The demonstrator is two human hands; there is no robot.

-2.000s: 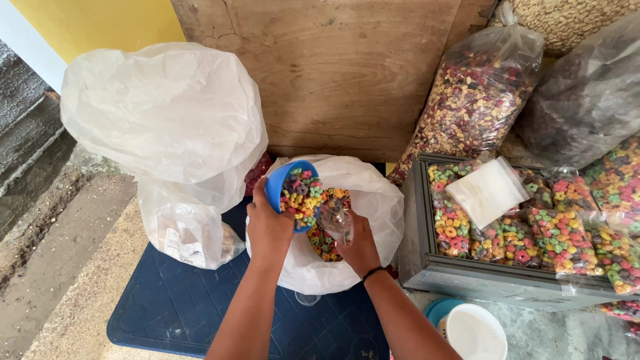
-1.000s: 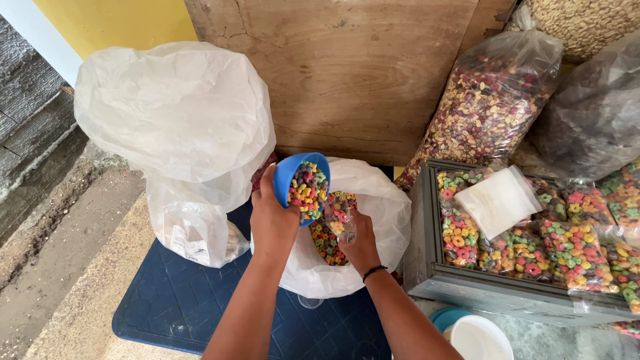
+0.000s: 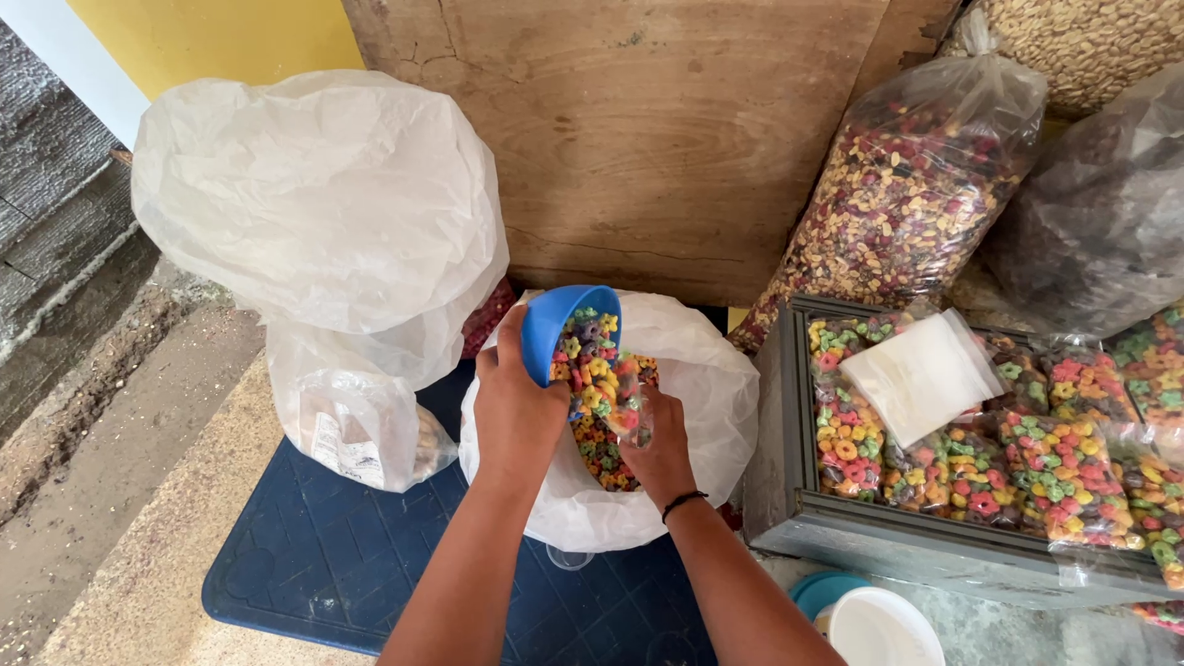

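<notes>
My left hand (image 3: 523,407) grips a blue plastic bowl (image 3: 555,319) tilted to the right, with colorful cereal (image 3: 592,365) at its lip. Close against that lip, my right hand (image 3: 661,439) holds a small clear plastic bag (image 3: 631,402) with some cereal in it. Both are above a large open white plastic bag (image 3: 712,379), and more cereal (image 3: 606,453) lies inside it. A dark band is around my right wrist. My right fingertips are partly hidden by the small bag.
A blue plastic table (image 3: 370,555) carries the white bag. Right stands a grey crate (image 3: 786,462) of filled cereal packets, a stack of clear bags (image 3: 925,375) on top. White bags (image 3: 314,203) bulge at left; a white tub (image 3: 883,629) sits below, a wooden board (image 3: 610,139) behind.
The blue bowl has tipped further towards the small bag, and the cereal has shifted to its lip. Both hands keep hold of their things.
</notes>
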